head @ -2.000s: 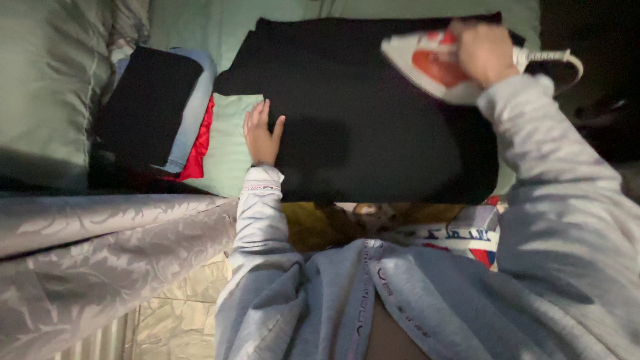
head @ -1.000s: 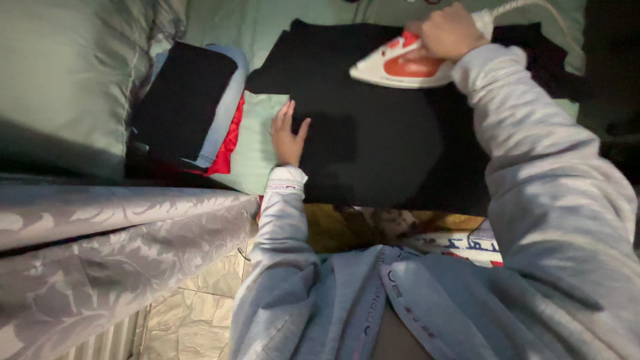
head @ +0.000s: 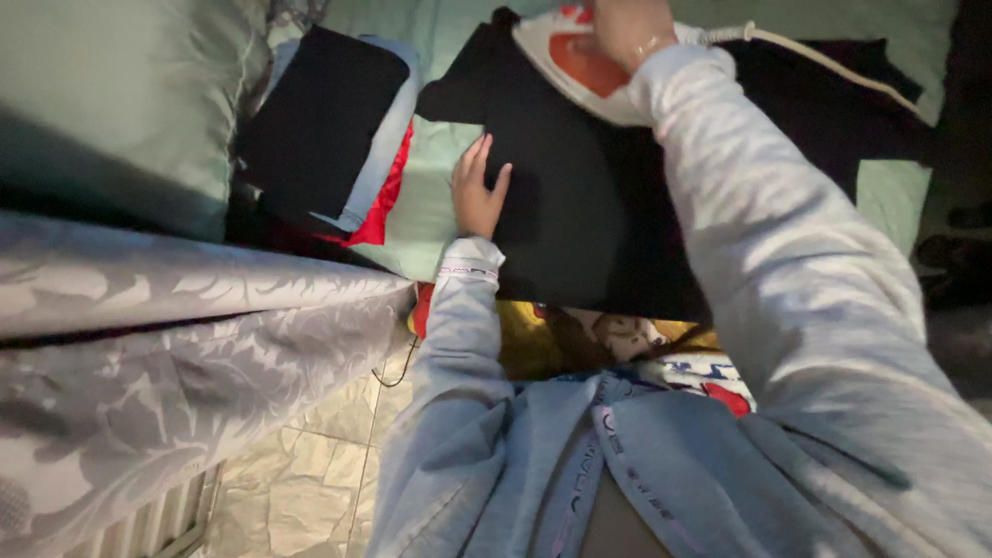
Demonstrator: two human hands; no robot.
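A black garment point(head: 573, 209), which looks like a T-shirt, lies spread on a pale green cloth point(head: 442, 155). My right hand point(head: 632, 31) grips a white and orange clothes iron point(head: 585, 66) by its handle, at the top of the view. The iron rests on the upper part of the garment, its tip toward the upper left, and its sole is hidden. At the garment's left edge my left hand point(head: 479, 190) lies flat with the thumb apart, holding nothing. The iron's cord point(head: 837, 66) runs off to the right.
Left of the garment lies a stack of folded clothes point(head: 325, 116), black on top, with light blue and red below. A green satin cushion or bedding point(head: 116, 101) fills the upper left. Grey patterned fabric point(head: 194, 341) hangs at the lower left, above a stone-pattern floor point(head: 310, 473).
The iron in my right hand has moved left across the black garment, toward its upper left part. My left hand stays at the garment's left edge.
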